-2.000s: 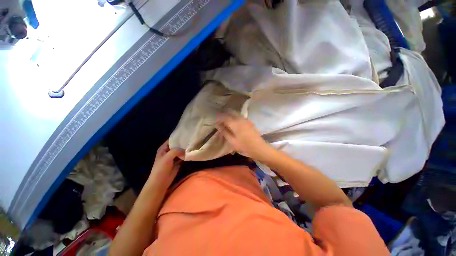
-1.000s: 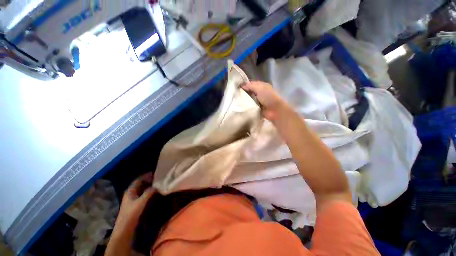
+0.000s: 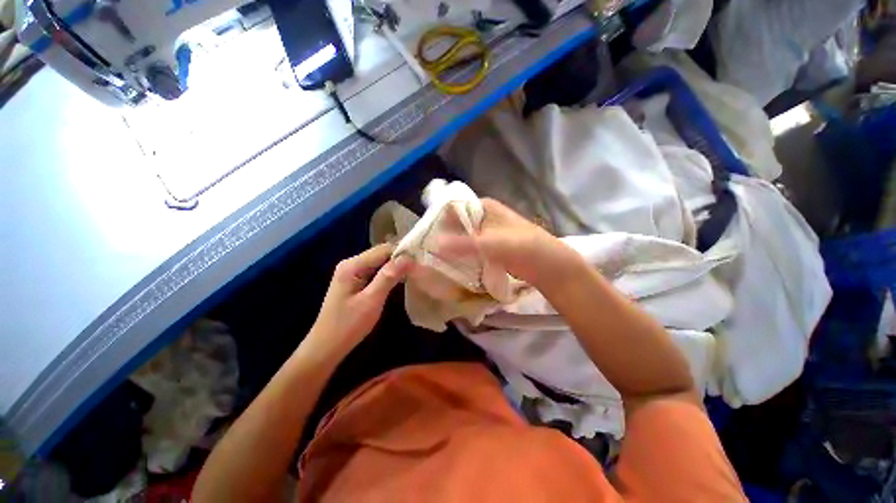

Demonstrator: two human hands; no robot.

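A cream garment piece [image 3: 589, 275] lies in loose folds from in front of my body out to the right. My left hand [image 3: 360, 295] pinches a bunched edge of it between thumb and fingers. My right hand [image 3: 511, 241] grips the gathered cloth just to the right; its fingertips are partly hidden in the folds. The bunched part is held up between both hands, off the table, near the table's blue edge.
The white sewing table [image 3: 79, 226] has a ruler strip along its curved edge. The sewing machine [image 3: 128, 44], black phone [image 3: 312, 44] and yellow-handled scissors [image 3: 453, 61] are on it. A blue crate [image 3: 693, 118] with pale cloth stands right. Cream scraps [image 3: 192, 383] lie below left.
My left hand has moved up and right from near my lap. My right hand has lowered slightly. The cloth stretched between them is now bunched together close to the table edge.
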